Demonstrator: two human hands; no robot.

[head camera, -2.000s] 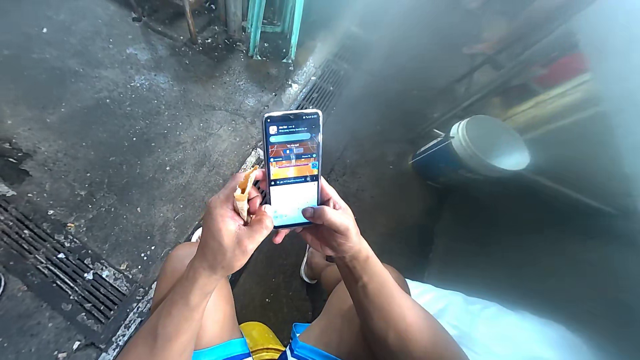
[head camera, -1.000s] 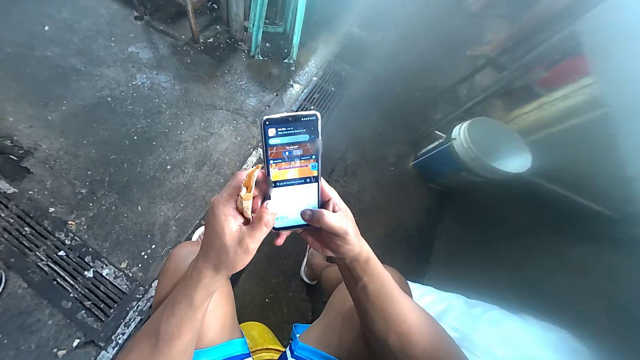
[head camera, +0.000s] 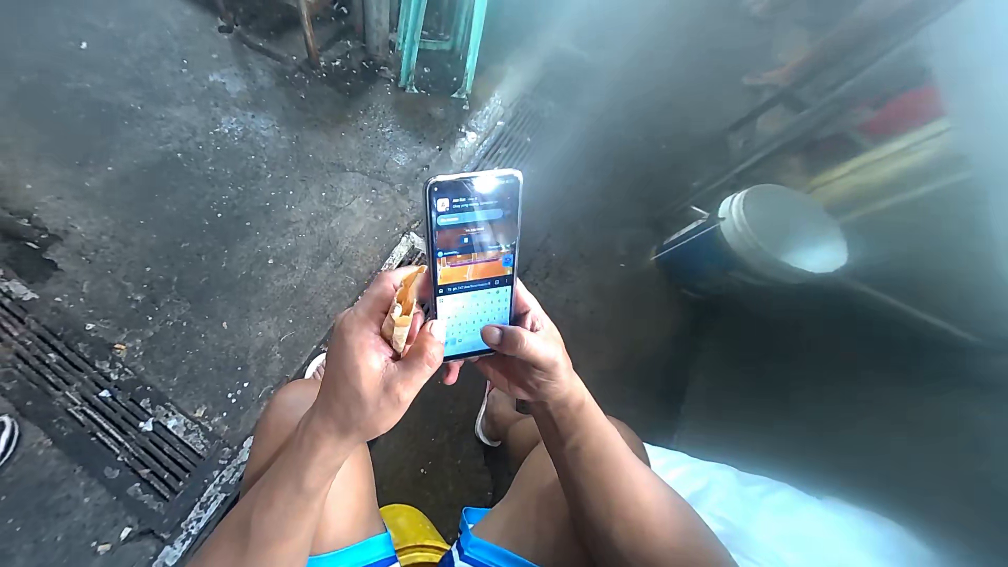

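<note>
Both hands hold a smartphone upright between them, its lit screen showing a picture above an on-screen keyboard. My left hand grips the phone's lower left side, and a folded tan piece, perhaps bread or paper, is tucked between its thumb and fingers. Around the lower right edge of the phone my right hand is closed, its thumb over the keyboard. The fingers behind the phone are mostly hidden.
A white and blue bucket lies tilted at the right. Metal floor grating runs along the left. Turquoise stool legs stand at the top. White cloth or plastic is at lower right, and a yellow seat shows between my legs. Haze blurs the right side.
The picture on the phone screen has shifted. Both hands keep about the same hold on the phone.
</note>
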